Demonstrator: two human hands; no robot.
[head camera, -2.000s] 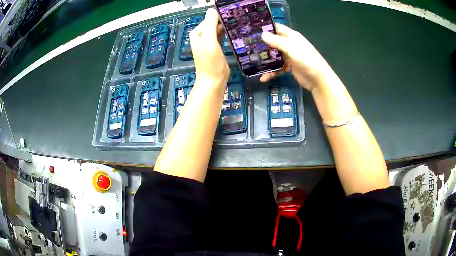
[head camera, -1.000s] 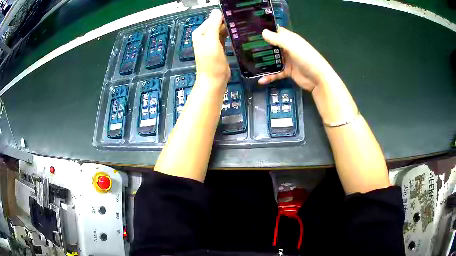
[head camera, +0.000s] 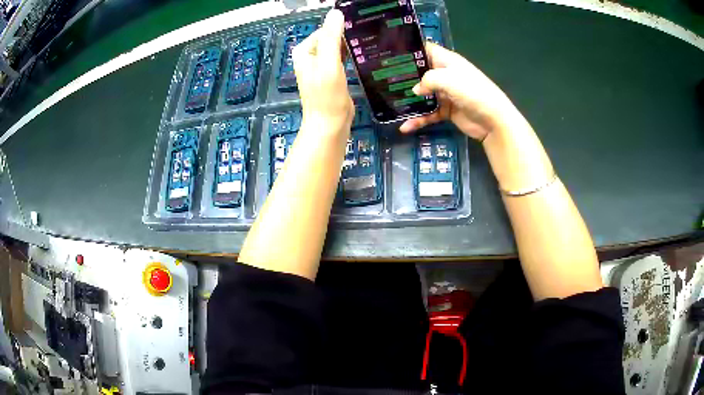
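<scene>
A smartphone (head camera: 386, 65) with a dark screen and green chat bubbles is held above the tray, its top cut off by the upper edge. My left hand (head camera: 322, 73) grips its left side. My right hand (head camera: 457, 89) holds its lower right side, with the thumb over the screen's lower right part. Below them a clear blister tray (head camera: 262, 222) holds two rows of blue phone housings (head camera: 229, 163) with pale patches. My hands, forearms and the smartphone hide part of the tray and some housings.
The tray lies on a dark green bench (head camera: 610, 146) with a white edge rail (head camera: 93, 77). A white panel (head camera: 147, 335) with a red emergency stop button (head camera: 159, 279) is at lower left. Another worn white panel (head camera: 647, 312) is at lower right. A red strap (head camera: 445, 333) hangs below the bench edge.
The smartphone screen has gone from a picture grid to a chat, and the chat content has shifted. My right thumb has moved down the screen. The tray has not moved.
</scene>
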